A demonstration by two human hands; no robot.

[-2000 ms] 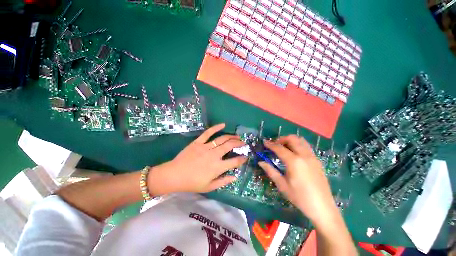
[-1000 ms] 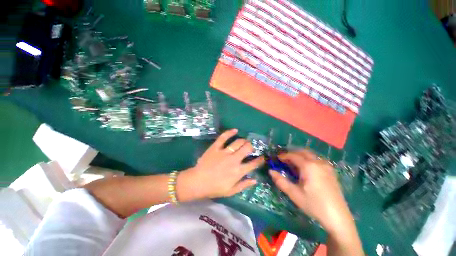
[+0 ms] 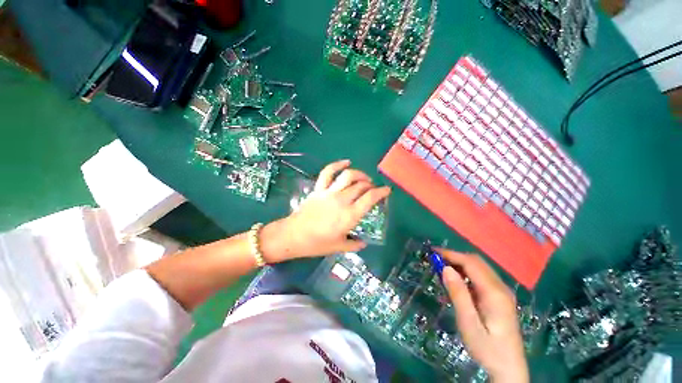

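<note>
My left hand (image 3: 329, 213) lies over a short clear holder with green circuit boards (image 3: 372, 224), its fingers spread on top; whether it grips the holder is hidden. My right hand (image 3: 482, 307) holds the blue-handled cutters (image 3: 437, 260), tips pointing up and away from me. Below and between the hands a long clear holder with boards (image 3: 374, 295) runs down to the right, partly under my right hand. A red sheet (image 3: 467, 217) with rows of small white-silver pieces (image 3: 508, 149) lies beyond the right hand.
Loose board pile (image 3: 247, 123) at upper left, beside a black phone-like device (image 3: 153, 67). Upright board rows (image 3: 381, 37) stand at the top. A large board heap (image 3: 621, 307) is at right. Black cords (image 3: 598, 86) and white boxes (image 3: 123, 183) also show.
The view has shifted, showing more of the bench's far side. My left hand has moved off the long holder to the short one. My right hand, with the cutters, has moved away from the left.
</note>
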